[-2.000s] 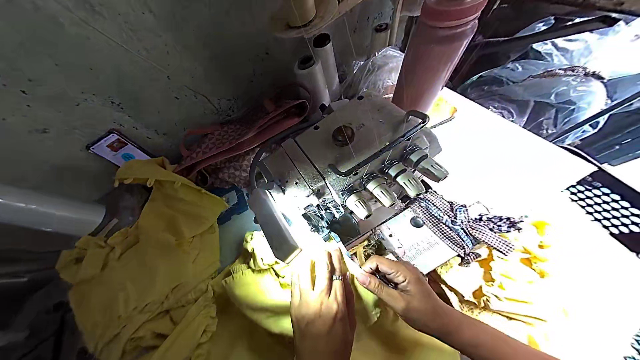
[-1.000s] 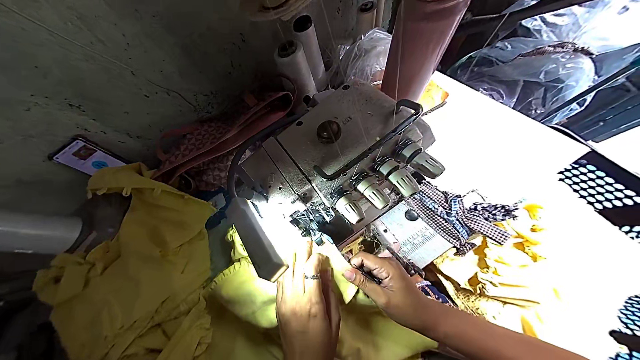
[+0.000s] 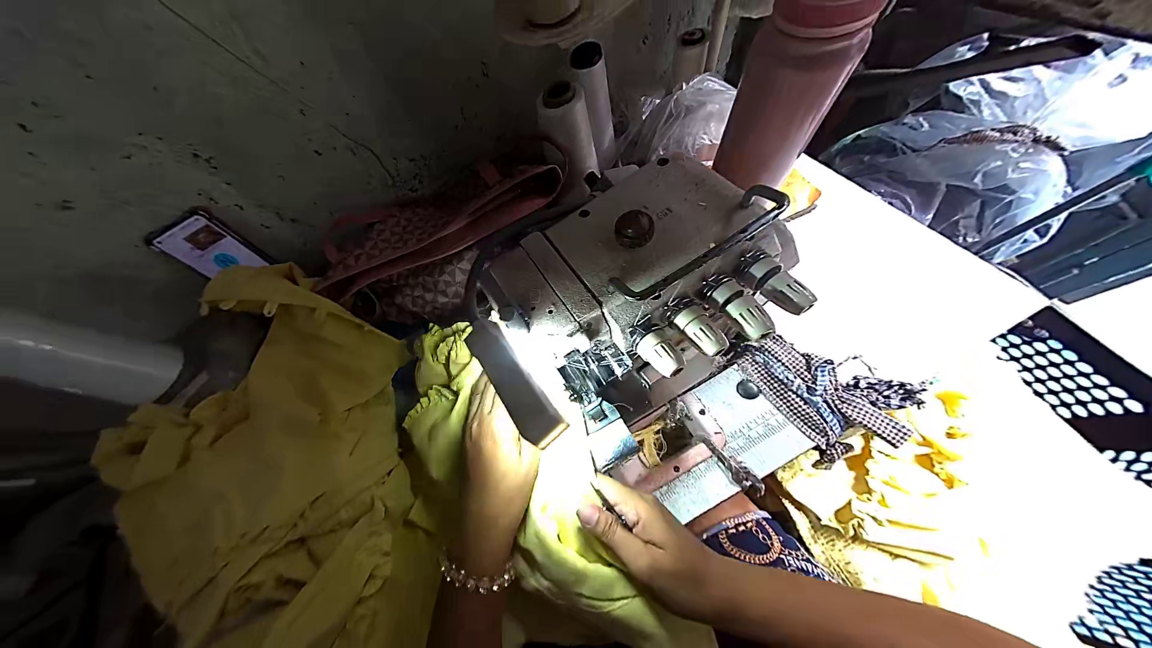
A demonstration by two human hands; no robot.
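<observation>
An overlock sewing machine (image 3: pixel 630 243) with several tension knobs stands in the middle, its lamp lighting the needle area. My left hand (image 3: pixel 495 441) lies on yellow cloth (image 3: pixel 441 396) left of the lamp housing, its fingertips partly hidden. My right hand (image 3: pixel 634 531) holds a thin dark tool, perhaps thread snips, between thumb and fingers, beside brightly lit yellow fabric (image 3: pixel 576 558) just in front of the presser area. More yellow garment cloth (image 3: pixel 297 450) hangs at the left.
A phone (image 3: pixel 209 245) and a patterned bag (image 3: pixel 423 261) lie behind. Thread cones (image 3: pixel 567 126) and a pink bottle (image 3: pixel 796 90) stand at the back. Checked cloth strips (image 3: pixel 819 387) and yellow scraps (image 3: pixel 891 504) lie on the right of the white table (image 3: pixel 909 297).
My left hand has moved left and up, away from the needle area to beside the lamp housing, and yellow cloth now shows bunched there. My right hand stays in front of the machine.
</observation>
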